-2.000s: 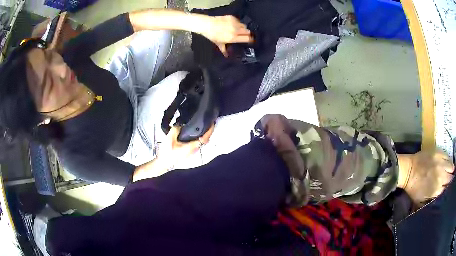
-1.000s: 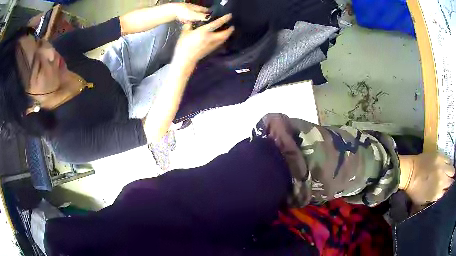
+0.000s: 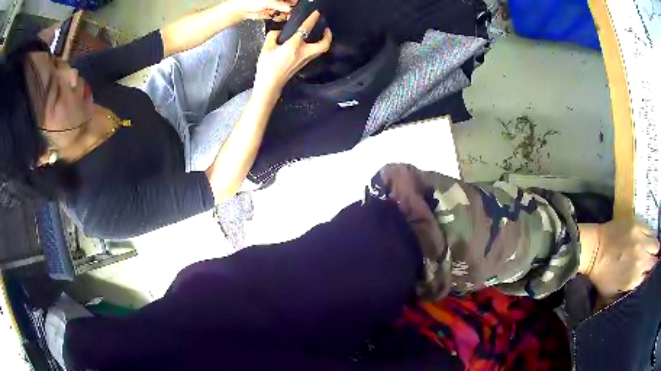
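My left hand is at the far right edge of the picture, by the table edge, with its fingertips partly cut off. It lies against a dark cut panel in the lower right corner, which has a thin pale line of stitches along its edge. Whether the fingers grip the cloth cannot be told. A camouflage sleeve cover is on my left forearm. My right hand is out of the picture. The sewing machine is not visible.
Another person sits at the upper left, both hands on a dark piece. Dark cloth and grey-backed panels lie beyond a white board. A blue bin stands at top. Thread scraps litter the floor. The light wooden table edge curves down the right.
The other person has lifted the dark piece from the white board up to the heap, with both hands now at the top. My left hand and the panel have hardly moved.
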